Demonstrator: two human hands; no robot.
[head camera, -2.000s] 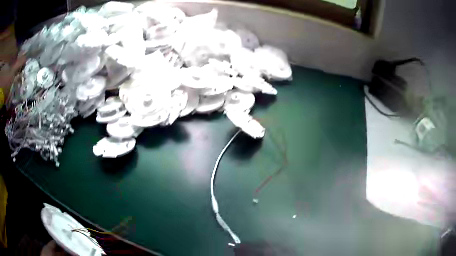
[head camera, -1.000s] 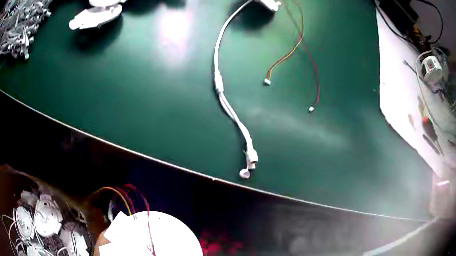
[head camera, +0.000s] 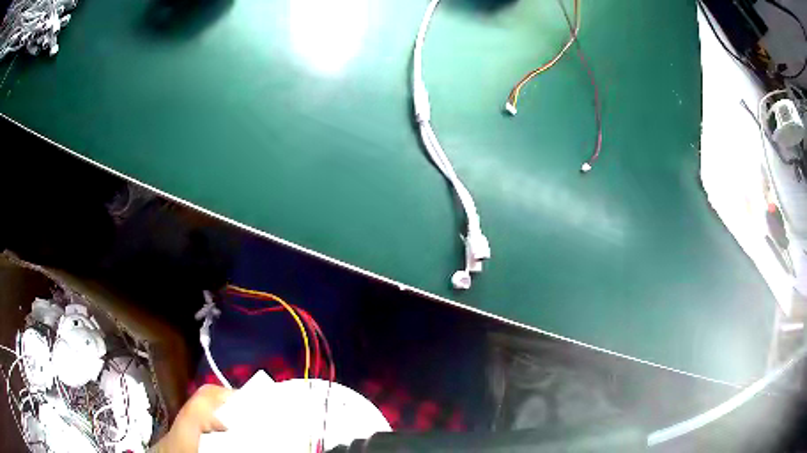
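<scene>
A white round base (head camera: 283, 414) is at the bottom edge, over my lap, cut off by the frame. My left hand (head camera: 196, 418) holds it by its left rim. Red and yellow lead wires (head camera: 305, 332) arch up from it, and a white tail cable (head camera: 209, 341) hangs at its left. A dark, blurred long shape (head camera: 495, 441), which looks like the hot glue gun, reaches the base from the right, with a translucent white stick or cord (head camera: 726, 414) behind it. My right hand is not visible.
A white tail cable (head camera: 420, 97) and thin lead wires (head camera: 598, 111) lie on the green bench (head camera: 292, 168). Bundled cable ends (head camera: 35, 26) are at the top left. An open cardboard box (head camera: 164, 354) of bases is at the lower left. A white sheet (head camera: 730, 168) with tools is at right.
The view has tilted down from the bench pile toward my lap. The base has come from the lower left to the bottom middle. The dark shape has come in beside it.
</scene>
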